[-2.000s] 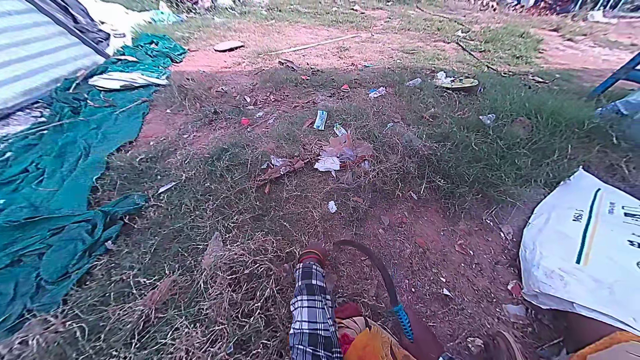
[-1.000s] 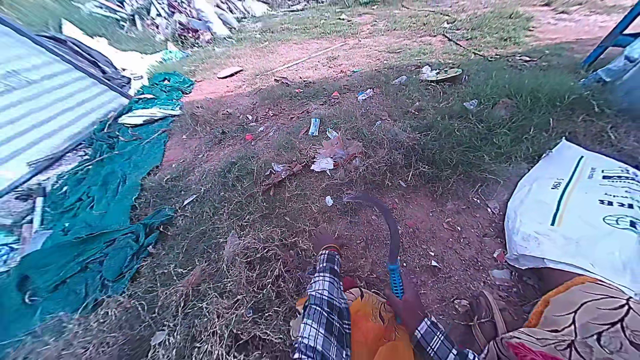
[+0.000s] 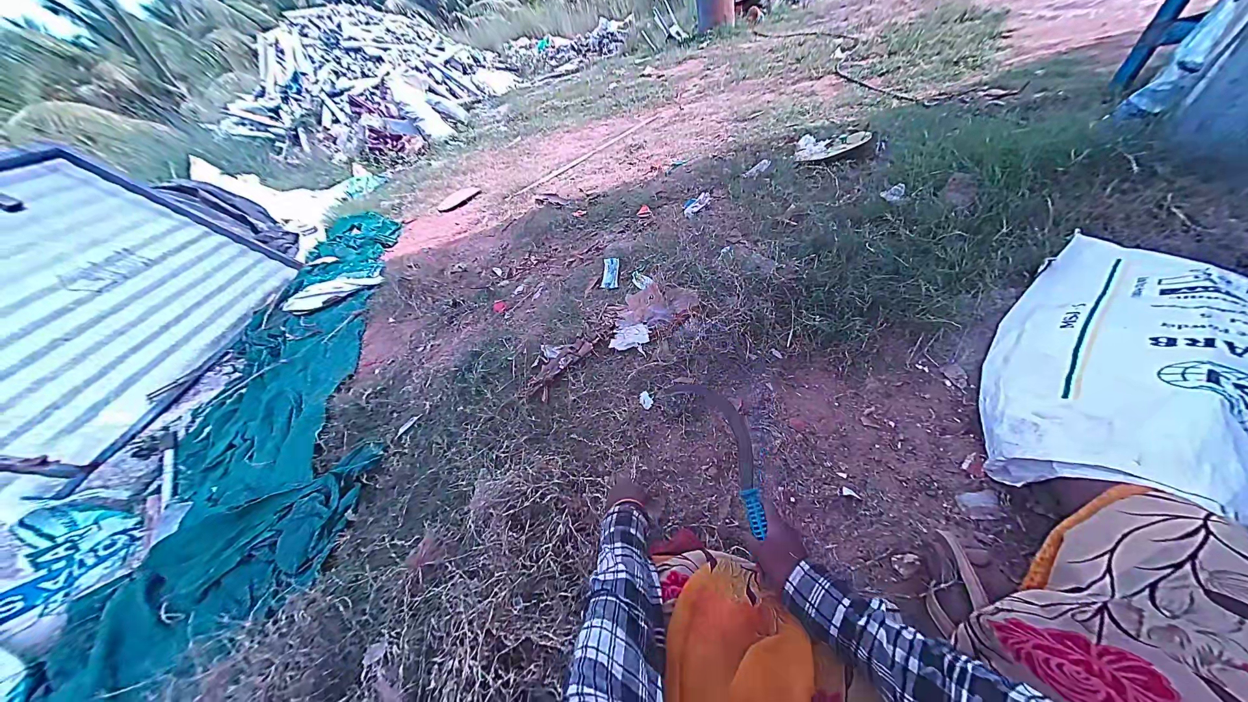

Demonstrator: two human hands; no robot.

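Observation:
My right hand (image 3: pixel 777 548) is closed around the blue-wrapped handle of a sickle (image 3: pixel 738 429). The dark curved blade points away from me over bare soil and bends to the left at its tip, near a small white scrap (image 3: pixel 645 400). To the left of the sickle, my left hand (image 3: pixel 627 492) reaches down at the edge of the dry, tangled grass (image 3: pixel 526 497). Its fingers are small and dark against the ground, so whether they hold grass cannot be told. Both forearms wear black-and-white checked sleeves.
A white printed sack (image 3: pixel 1102 390) lies at the right beside patterned cloth. Green netting (image 3: pixel 263 429) and a corrugated sheet (image 3: pixel 127 312) lie at the left. Litter (image 3: pixel 632 334) is scattered ahead. Farther off are a debris pile (image 3: pixel 341 78) and a blue metal frame (image 3: pixel 1150 44).
The sickle's blade, close to my left hand two seconds ago, now stands apart from it on the right. My right hand and sleeve have come into clearer view. The view has tilted up and left.

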